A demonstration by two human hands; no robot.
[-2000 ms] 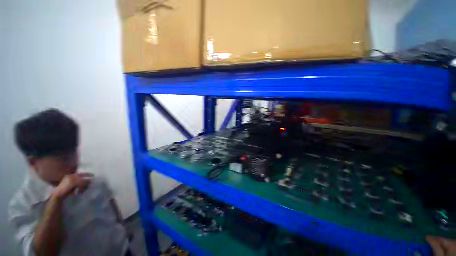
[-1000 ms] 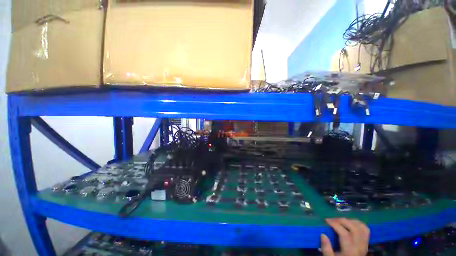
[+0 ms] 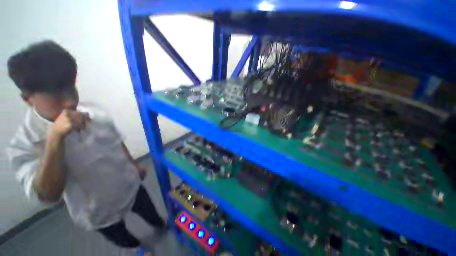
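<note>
Neither of my hands is in the picture. Nearest in front is a blue aging rack (image 3: 235, 145) with green-matted shelves. On the upper green mat (image 3: 325, 152), small units (image 3: 372, 150) stand in rows at the right, and more units (image 3: 200, 95) lie at the left end. Between them are a black box shape (image 3: 282, 117) with a small red light and a white label, and tangled black cables (image 3: 275, 60). A lower shelf holds more small units (image 3: 205, 157), blurred.
A person in a light shirt (image 3: 95, 165) stands left of the rack, one hand at the mouth. A white wall (image 3: 100, 30) is behind. A red panel with blue lights (image 3: 197, 232) sits low in the rack. Grey floor (image 3: 30, 240) shows at the lower left.
The view has swung left and down. The hand on the rack's front beam has left the picture, the cartons on top are out of view, and the person and lower shelves now show.
</note>
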